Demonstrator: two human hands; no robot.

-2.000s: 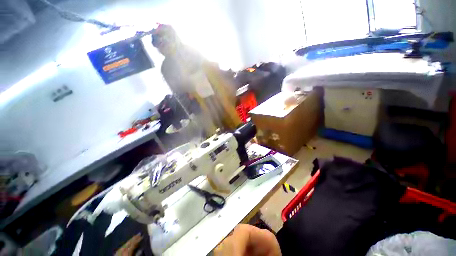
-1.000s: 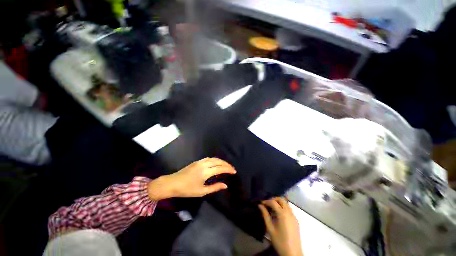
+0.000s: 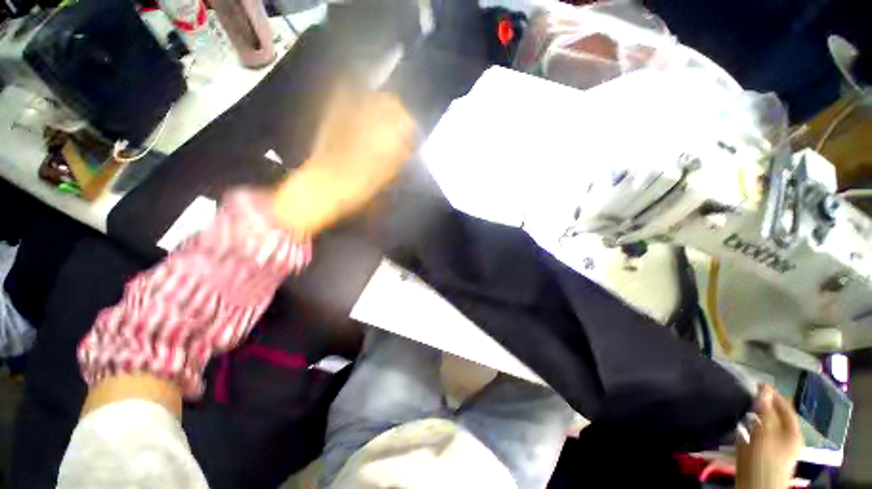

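Note:
A black garment piece (image 3: 564, 315) lies across the white machine table (image 3: 449, 329) and runs down to the lower right. My left hand (image 3: 354, 158), blurred, is over the black cloth at the upper middle; its fingers are not clear. My right hand (image 3: 773, 435) is at the lower right edge, partly cut off, with its fingers on the end of the black piece. The white sewing machine (image 3: 755, 244) stands at the right, beyond the cloth.
A black box-like object (image 3: 103, 72) stands at the upper left. A dark bundle with a magenta tie (image 3: 268, 354) is at the lower left. Clear plastic (image 3: 598, 48) lies behind the machine. A small tray (image 3: 817, 406) is beside my right hand.
My left hand has moved up and away over the cloth. My right hand has moved right, and the black piece now stretches to it. The view has shifted closer to the machine table.

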